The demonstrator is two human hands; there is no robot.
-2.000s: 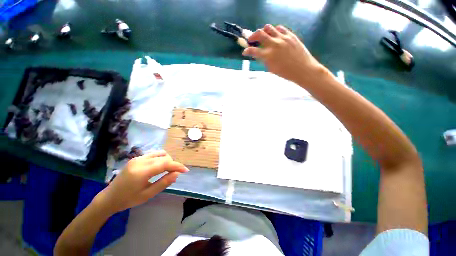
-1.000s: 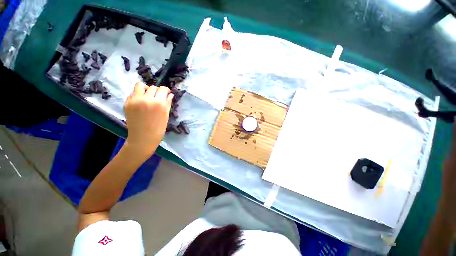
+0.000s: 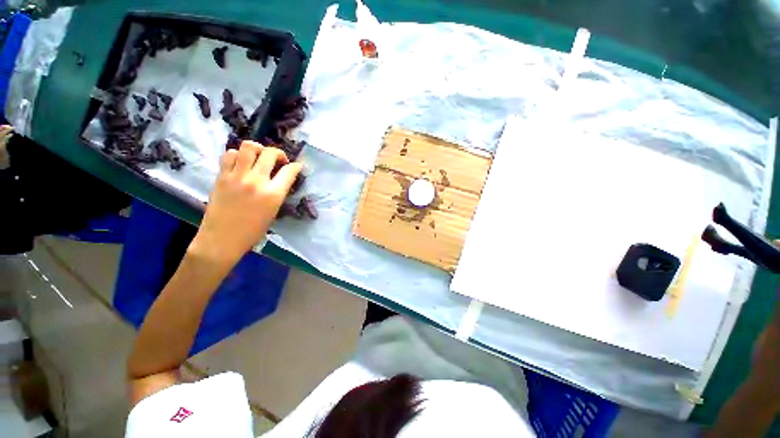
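Note:
My left hand (image 3: pixel 246 192) is over the heap of small dark plastic parts (image 3: pixel 304 207) beside the black parts tray (image 3: pixel 286 73). Its fingers point down into the heap, and the fingertips are partly hidden, so I cannot tell if they grip a part. The forked black tip of a product (image 3: pixel 742 239) reaches in from the right edge, over the white board (image 3: pixel 582 214). My right hand is outside the picture; only a blurred piece of forearm shows at the lower right. The black holding block (image 3: pixel 648 271) sits on the board.
A cardboard pad (image 3: pixel 376 218) with brown spots holds a small white disc (image 3: pixel 421 192). A wrinkled cover sheet (image 3: pixel 445 51) lies under both. Blue crates (image 3: pixel 248 299) are below the bench. Part of another person's hand (image 3: pixel 4 145) shows at the left edge.
The right hand has left the conveyor area and gone out of view. The left hand has moved from the cardboard to the parts heap. The product tip has come closer to the block.

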